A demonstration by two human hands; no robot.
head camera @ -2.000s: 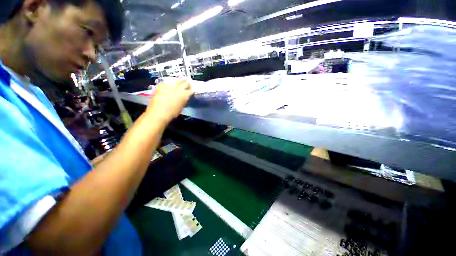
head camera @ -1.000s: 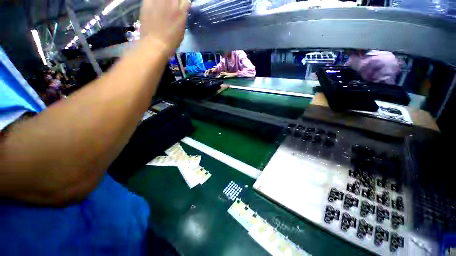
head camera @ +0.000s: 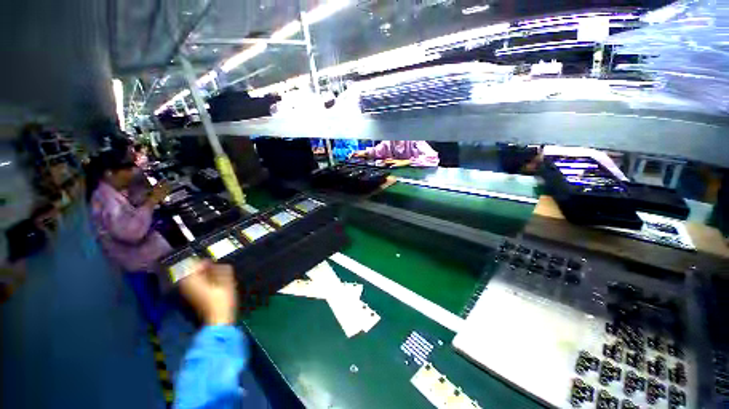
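A black foam-lined phone tray point(head camera: 276, 260) sits at the left edge of the green bench, with several open phone bodies point(head camera: 257, 232) side by side along its top. My left hand point(head camera: 212, 291), in a blue sleeve, is at the tray's near left end and overlaps the nearest phone body. It is blurred, the fingers look curled, and I cannot tell whether they grip the tray. My right hand is not in view. White adhesive strips point(head camera: 348, 307) lie beside the tray, and a small dotted sheet point(head camera: 416, 347) lies right of them.
A pale board point(head camera: 511, 335) with rows of camera modules point(head camera: 631, 367) is at right. A long white strip point(head camera: 396, 291) crosses the bench. Black trays point(head camera: 591, 192) stand behind the board. A metal shelf point(head camera: 519, 132) spans above. A person in pink point(head camera: 124, 216) is at left; others are behind.
The blue-smocked person and bare arm that filled the left side are gone from view. My left hand has come in at the tray. The view has shifted, showing more of the tray.
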